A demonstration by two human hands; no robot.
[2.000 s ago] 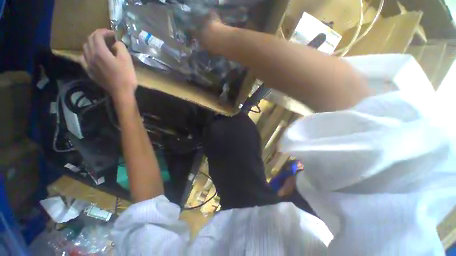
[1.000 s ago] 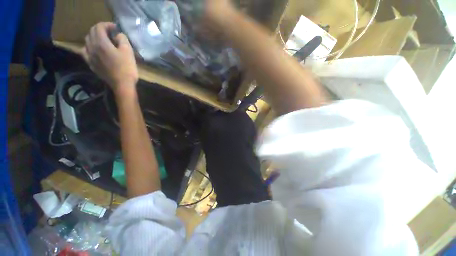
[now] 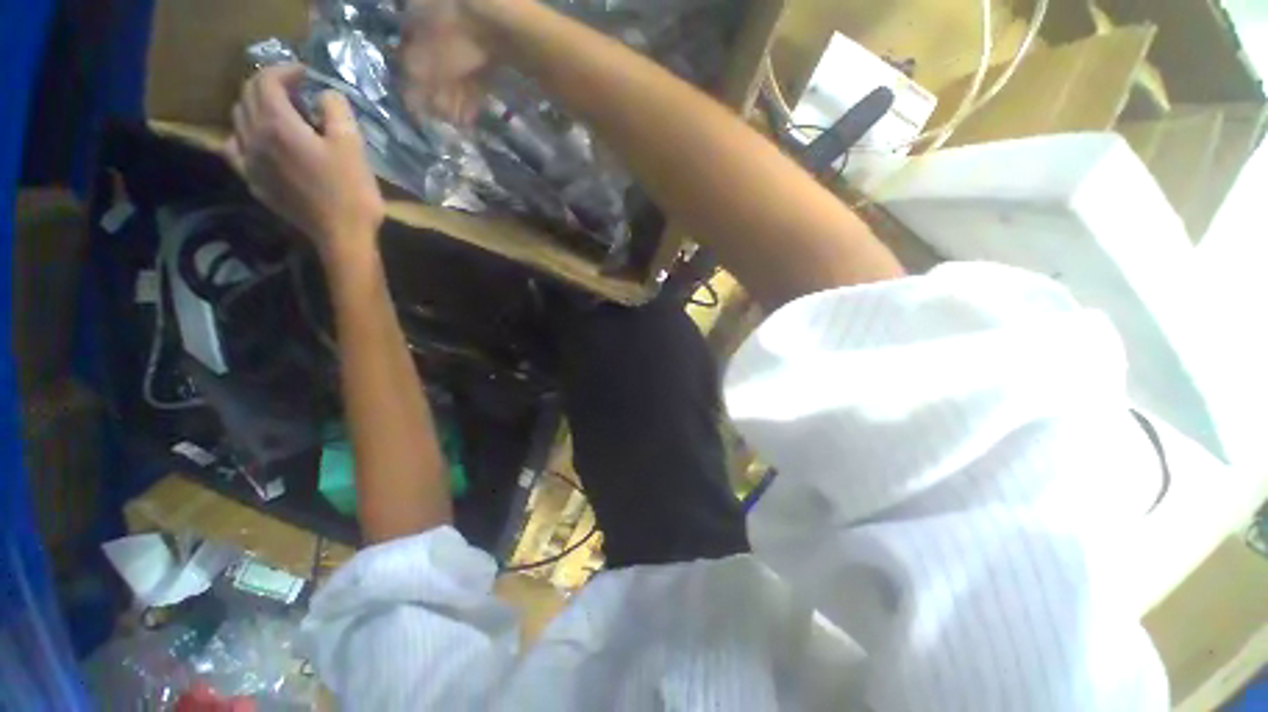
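An open brown carton [image 3: 487,239] full of shiny silver packets [image 3: 535,167] stands at the top. My left hand [image 3: 299,160] lies over its near rim at the left corner, fingers curled; whether they grip the rim or a packet is unclear. My right hand [image 3: 452,63] is blurred over the packets at the carton's left part; its fingertips and any hold on a packet cannot be made out. My right forearm crosses the carton's right side.
A white block or box [image 3: 1029,195] is at right, below a second carton [image 3: 1071,84] with pale cable. A dark cable end [image 3: 848,128] lies between cartons. Black items with cables [image 3: 209,299], clear bags [image 3: 237,654] and a blue frame [image 3: 42,556] are left. Pallet slats [image 3: 556,529] show below.
My right hand has moved left across the carton. A large clear or silvery bag seen raised near it one second ago no longer shows there. My left hand has barely moved.
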